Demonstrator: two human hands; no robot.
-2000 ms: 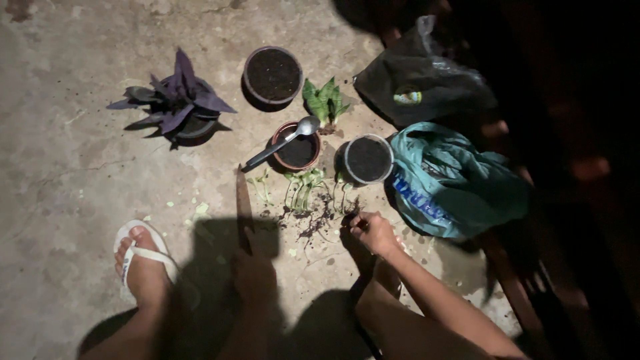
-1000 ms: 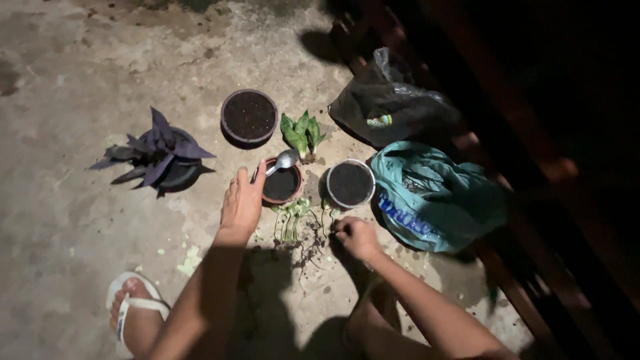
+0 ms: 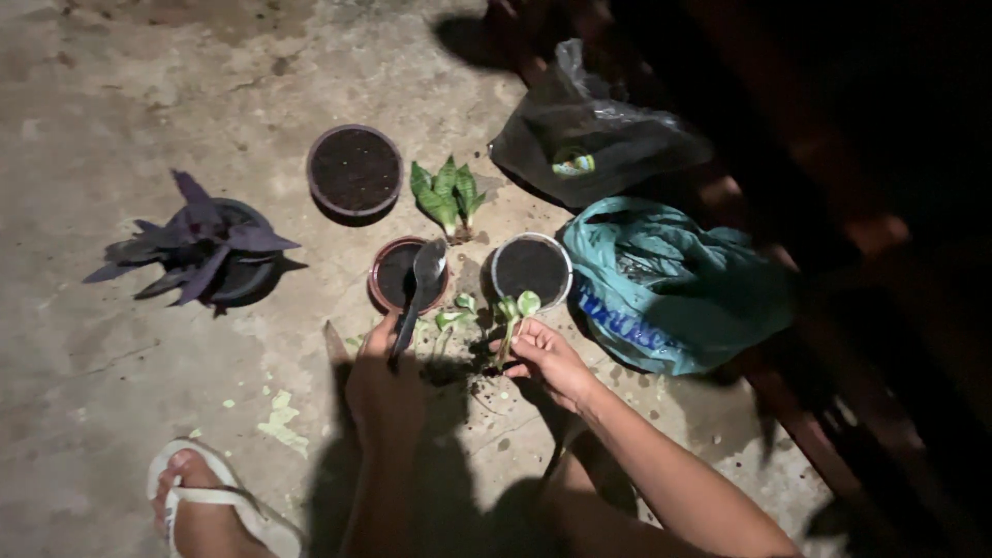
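Note:
My left hand (image 3: 385, 387) is closed around the handle of a spoon (image 3: 428, 271); its metal bowl is over the small reddish-brown pot of soil (image 3: 393, 273). My right hand (image 3: 552, 364) pinches small green cuttings with pale stems (image 3: 509, 329), upright, just below the white-rimmed pot of soil (image 3: 531, 267). Dark soil or roots show at their lower ends. More leafy cuttings (image 3: 447, 319) lie on the concrete between my hands, partly in shadow. A green snake plant (image 3: 446, 194) with bare roots lies above the pots. A larger pot of dark soil (image 3: 355, 170) stands at upper left.
A purple-leaved plant (image 3: 203, 240) in a dark pot stands at left. At right lie a black plastic bag (image 3: 597, 147) and a teal plastic bag (image 3: 682, 287) with blue writing. A narrow pointed thing (image 3: 335, 342) is beside my left hand. My sandalled foot (image 3: 194, 496) is at lower left.
My left hand has drawn back with the spoon, whose handle now points down toward me. My right hand has lifted cuttings from the bunch on the floor.

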